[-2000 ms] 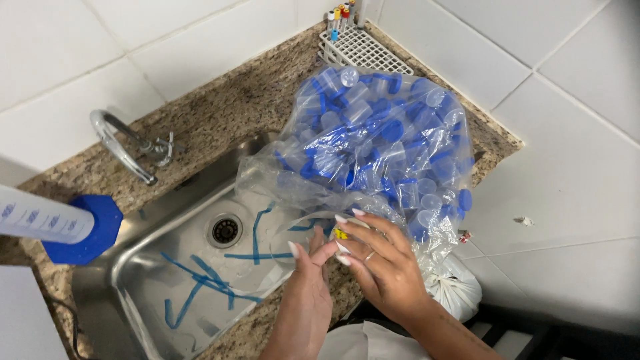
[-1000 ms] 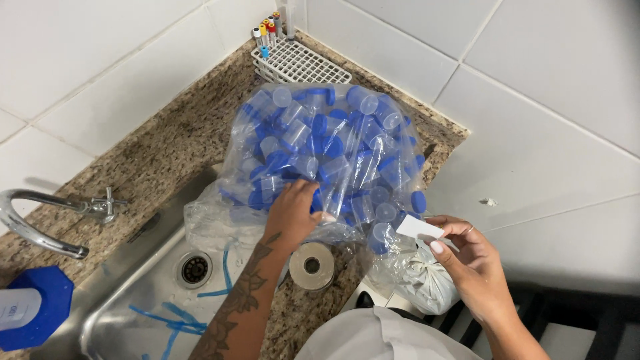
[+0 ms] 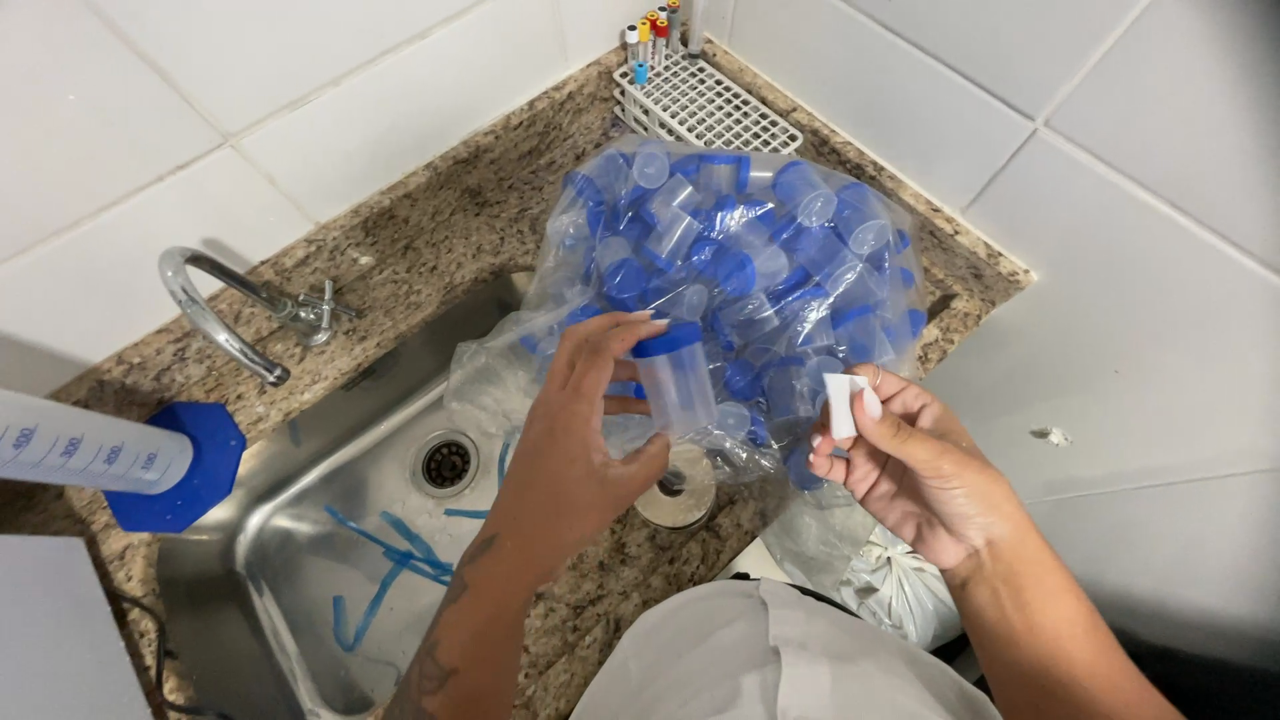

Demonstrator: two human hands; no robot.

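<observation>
My left hand point(image 3: 600, 420) grips a clear plastic specimen cup point(image 3: 677, 385) by its side and its blue screw lid. Between the thumb and fingers of my right hand point(image 3: 905, 450) is a small white label or slip of paper point(image 3: 843, 405), slightly curled. Behind both hands lies a large clear plastic bag point(image 3: 560, 240) full of blue-lidded cups, its loose edge hanging over the sink. A roll of tape or labels point(image 3: 690, 510) rests flat on the counter below the cup, partly hidden by it and my left hand.
The steel sink point(image 3: 290, 600) holds blue strips point(image 3: 385, 570) near its drain point(image 3: 447, 463). A chrome faucet point(image 3: 225, 320) stands behind it, a graduated cylinder point(image 3: 90, 445) at left. A test tube rack point(image 3: 715, 105) with capped tubes fills the granite counter's point(image 3: 440, 200) corner. A tied white bag point(image 3: 895, 590) is below.
My left hand, which was on the bag a second ago, now holds a cup above the counter. The white slip remains in my right hand. Two seconds ago both hands were close together.
</observation>
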